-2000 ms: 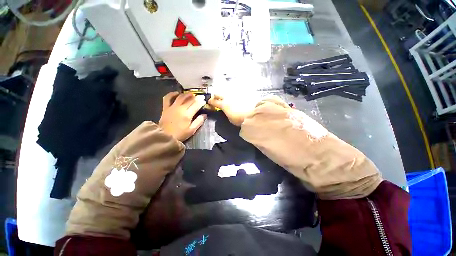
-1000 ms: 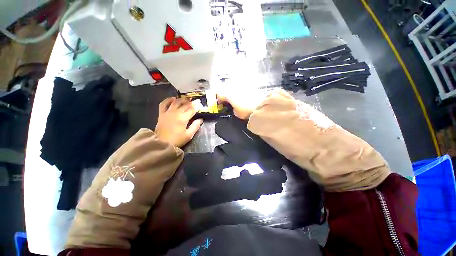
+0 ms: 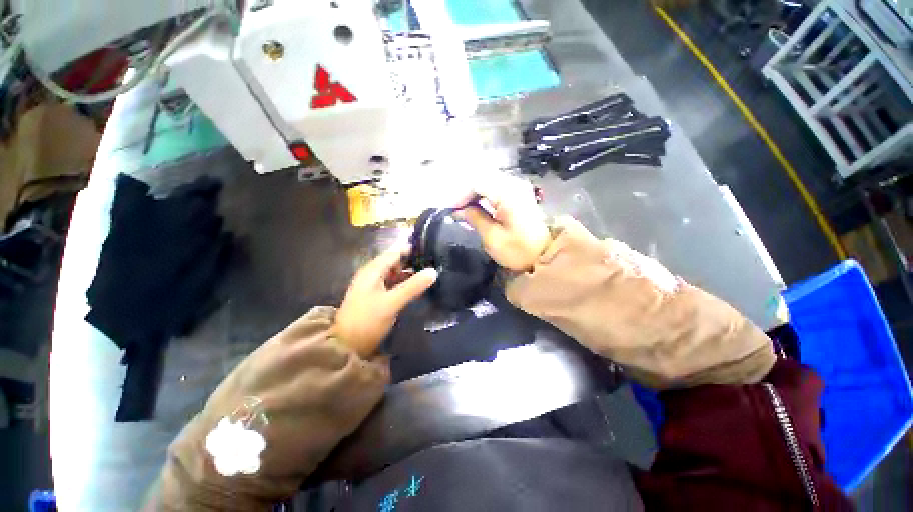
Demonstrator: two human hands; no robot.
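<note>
My left hand (image 3: 374, 299) and my right hand (image 3: 511, 232) hold a black fabric piece (image 3: 458, 262) between them, in front of the sewing machine head (image 3: 325, 100). The piece is bent in a curve, with a narrow black strip along its upper left edge. My left fingertips grip its left side and my right fingertips its upper right end. A yellow-orange plate (image 3: 368, 207) shows under the machine head. More black fabric pieces (image 3: 430, 345) lie nearer my body. The needle area is washed out by glare.
A dark fabric heap (image 3: 150, 260) lies at the left of the table. Black zippers with pale lines (image 3: 598, 138) lie fanned at the upper right. A blue bin (image 3: 851, 350) stands below the table's right edge. A white metal rack (image 3: 851, 100) stands beyond.
Both hands have come away from the needle area towards me with the black piece, exposing the yellow-orange plate. The view has shifted, and the machine head appears further up and left.
</note>
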